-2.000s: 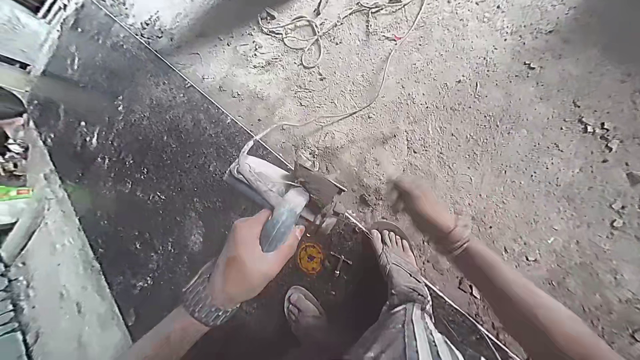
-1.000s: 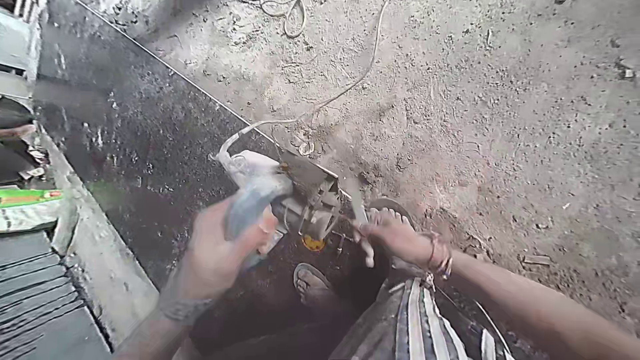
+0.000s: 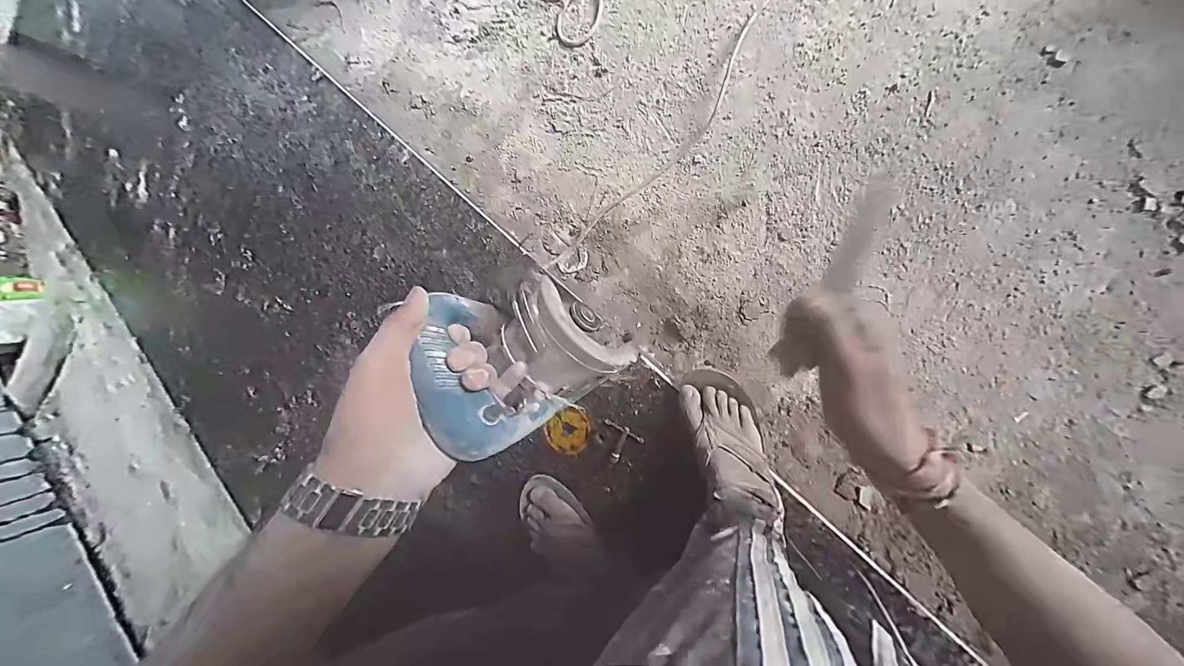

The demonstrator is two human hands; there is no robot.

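My left hand (image 3: 398, 388), with a metal watch on its wrist, grips the blue handle of a corded power tool (image 3: 564, 338), possibly a circular saw or marble cutter. The tool is held off the ground, with its metal guard and motor end turned to the right. My right hand (image 3: 851, 379) is blurred at the right. It holds a slim, pale tool or stick (image 3: 862, 231) that points up; its kind is not clear. Below the power tool, a yellow disc (image 3: 567, 431) lies on the dark ground beside a small T-shaped metal piece (image 3: 622, 441).
A pale cord (image 3: 689, 139) runs over the dusty ground. A taut string (image 3: 388, 129) crosses diagonally between dark and light ground, passing my sandalled foot (image 3: 731, 444). At the left are a concrete ledge (image 3: 139, 435) and grey slats (image 3: 28, 490).
My right hand has moved away from the power tool, out to the right, with the slim tool still in it. The power tool in my left hand has turned and shows its blue handle more fully.
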